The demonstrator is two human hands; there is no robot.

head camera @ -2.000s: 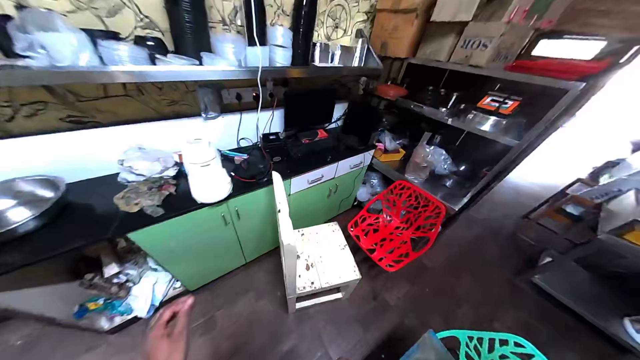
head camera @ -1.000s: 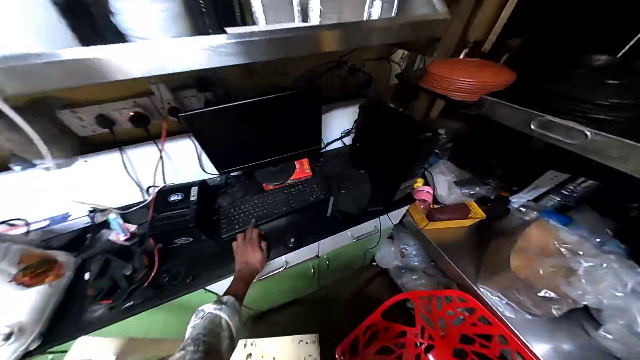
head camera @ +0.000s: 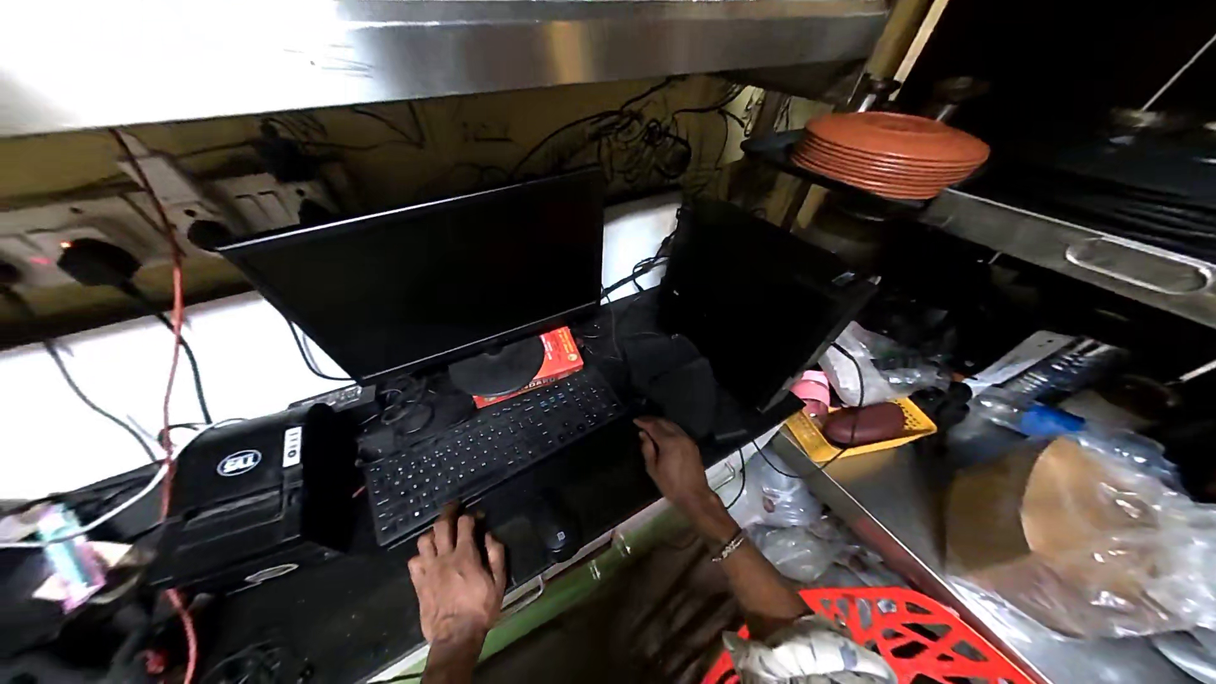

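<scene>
My left hand [head camera: 458, 572] rests palm down at the front edge of a black computer keyboard [head camera: 489, 456], toward its left part, fingers slightly spread. At the keyboard's right end is my right hand [head camera: 673, 461], its fingertips beside or on the dark corner there; whether it holds anything cannot be told. A black mouse [head camera: 554, 527] lies between the hands. Behind the keyboard stands a monitor with a dark screen [head camera: 437, 271], with a red box [head camera: 562, 351] by its base. A second dark monitor [head camera: 760, 299] stands to the right.
A black receipt printer [head camera: 242, 503] and cables are at left, below wall sockets [head camera: 90, 256]. A steel shelf [head camera: 589, 57] overhangs the counter. At right are stacked orange plates [head camera: 888, 152], a yellow tray [head camera: 807, 446] and plastic bags [head camera: 1102, 560]. A red chair [head camera: 902, 632] stands below.
The view has come much nearer the counter. A second ago only one hand showed, on the keyboard; now both hands are in view, at its left part and right end.
</scene>
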